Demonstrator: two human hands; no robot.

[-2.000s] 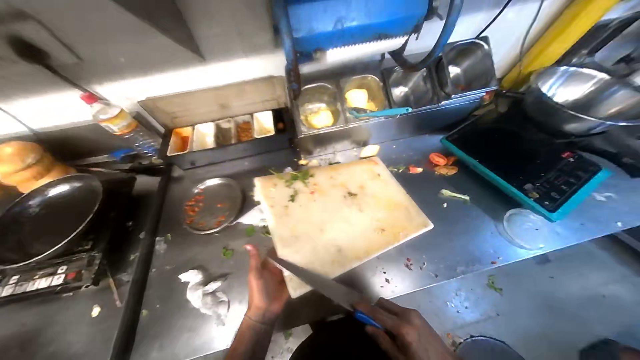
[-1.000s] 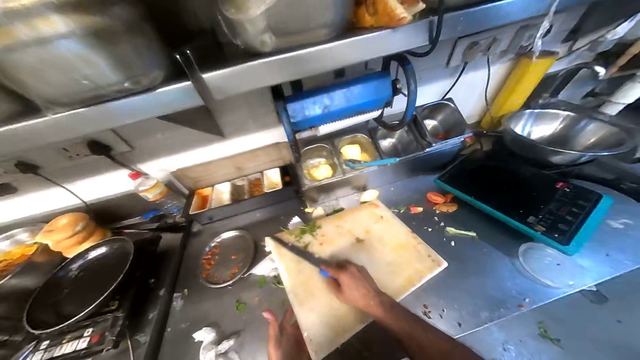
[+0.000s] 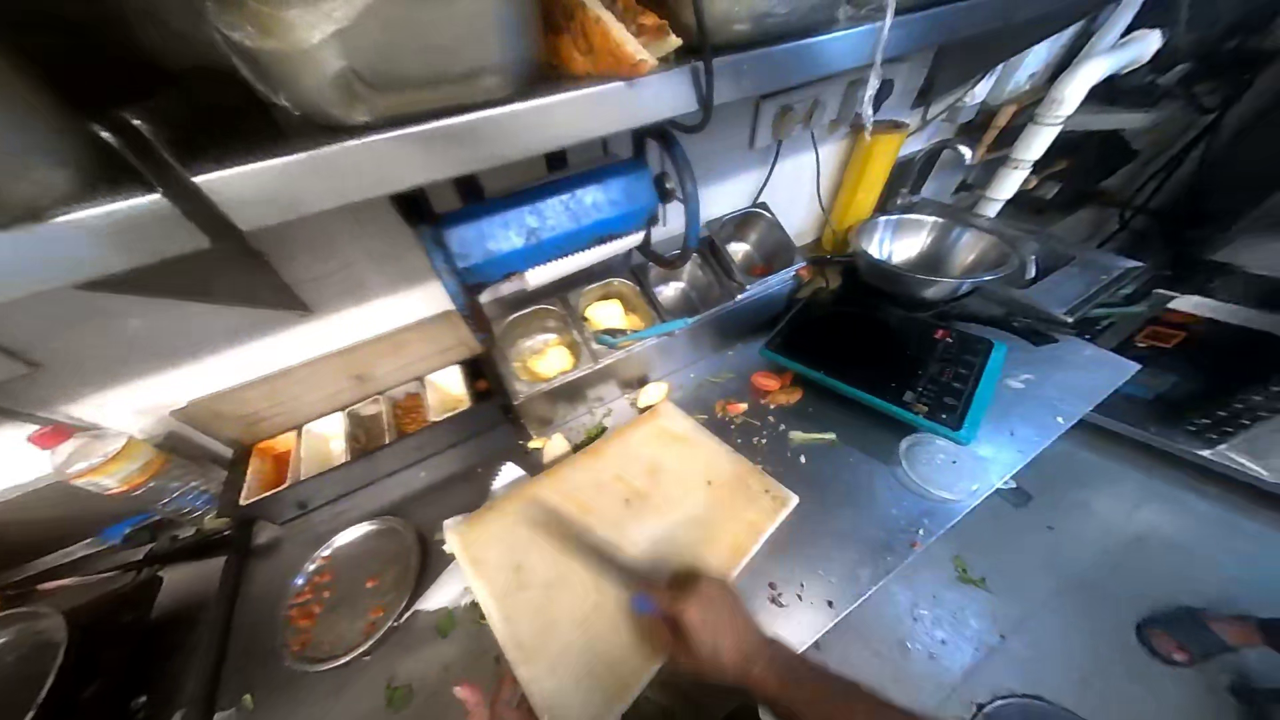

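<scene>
My right hand (image 3: 705, 620) is closed on the blue handle of a kitchen knife (image 3: 590, 545), which lies blurred over a pale cutting board (image 3: 720, 490). The board's surface bears only small specks. At its lower left edge is my left hand (image 3: 495, 700), mostly cut off by the frame, so its grip is unclear. Green herb bits (image 3: 590, 436) and pale vegetable pieces (image 3: 556, 448) lie beyond the board's far edge. Left of the board, a round metal plate (image 3: 350, 595) holds chopped red pieces.
Behind the board stand metal containers (image 3: 540, 345) and a spice tray (image 3: 365, 440), under a steel shelf (image 3: 420, 135). To the right are an induction cooktop (image 3: 885, 365), a steel bowl (image 3: 935, 250) and a clear lid (image 3: 940, 465). A person's sandalled foot (image 3: 1185, 635) shows at lower right.
The herbs seen on the board one second ago are now off its surface, beyond the far edge. The knife has moved from the board's far left corner toward its middle.
</scene>
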